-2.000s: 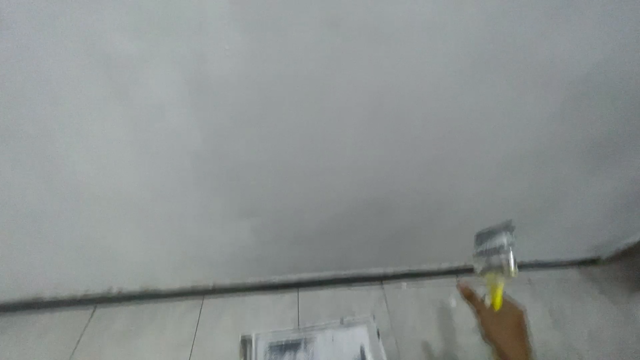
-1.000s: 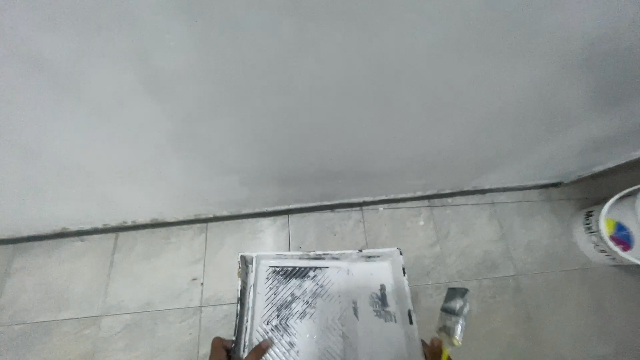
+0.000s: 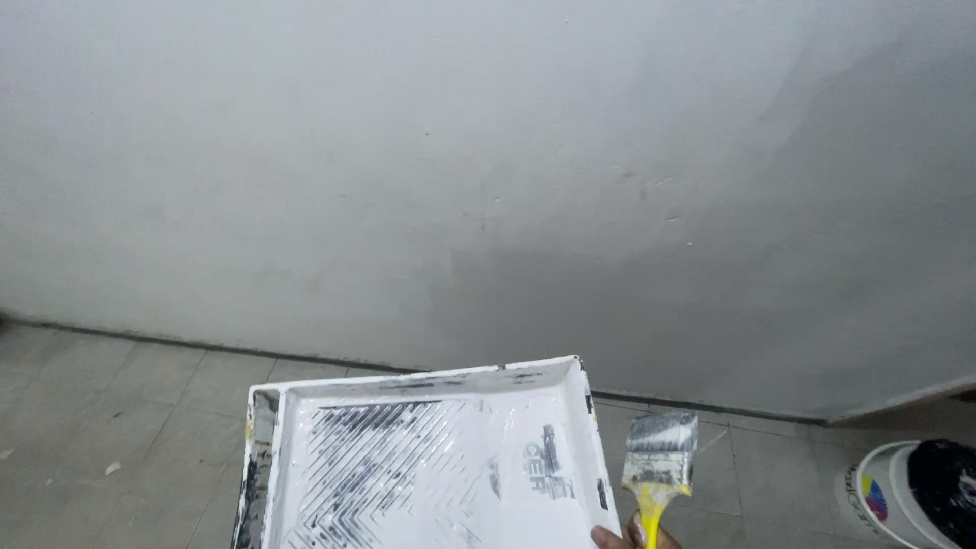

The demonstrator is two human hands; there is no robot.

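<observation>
At the bottom right my right hand (image 3: 637, 537) grips a paintbrush (image 3: 657, 473) by its yellow handle, bristles up; its fingers also touch the right edge of a paint tray. The paint tray (image 3: 427, 379), smeared white over black, has a ribbed slope at left and white paint lying at right. My left hand is out of view below the frame. Beyond the tray rises a grey-white wall (image 3: 381, 191), with a darker grey patch at its lower right.
A white bucket (image 3: 877, 488) with a printed side and a dark thing in its mouth stands at the lower right. Grey floor tiles (image 3: 99, 412) with small white flecks run along the wall's foot. The wall meets another edge at the right.
Two seconds ago my right hand held the brush up near the wall's foot, away from the tray. Now hand and brush are at the tray's right edge. My left hand, on the tray one second ago, has left view.
</observation>
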